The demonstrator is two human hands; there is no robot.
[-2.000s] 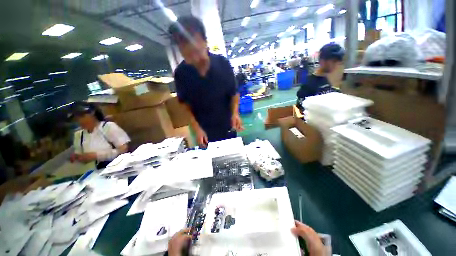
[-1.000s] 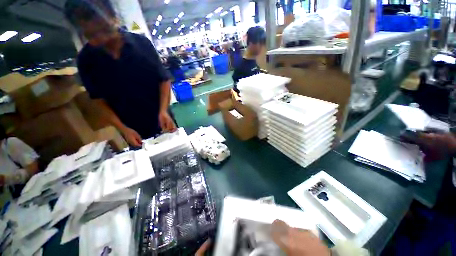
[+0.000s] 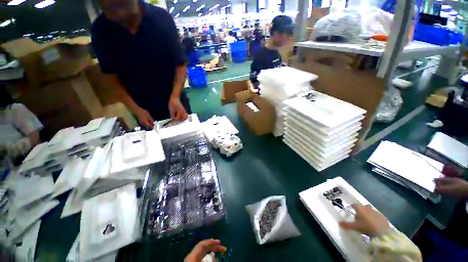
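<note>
A white panel (image 3: 324, 203) with a raised rim and black cutout lies at the lower right, seemingly on top of another panel. A small dark component (image 3: 332, 193) sits beside the cutout. My right hand (image 3: 367, 222) rests on this panel with its fingers apart. My left hand (image 3: 205, 249) is at the bottom edge, partly cut off, fingers curled; whether it holds something small is unclear. An open whitish bag of screws (image 3: 271, 220) stands between my hands. The ribbed clear blister tray (image 3: 182, 187) lies left of it and holds dark parts.
Loose white panels (image 3: 108, 225) are heaped at left. A tall stack of white panels (image 3: 326, 135), an open carton (image 3: 256, 116) and a spotted bundle (image 3: 223, 138) stand farther back. One person (image 3: 141, 61) works across the table; another's hand (image 3: 454, 185) is at the right edge.
The panel I carried has moved right, onto the panel there. My right hand has moved right with it. My left hand is now apart from it, and the screw bag is uncovered.
</note>
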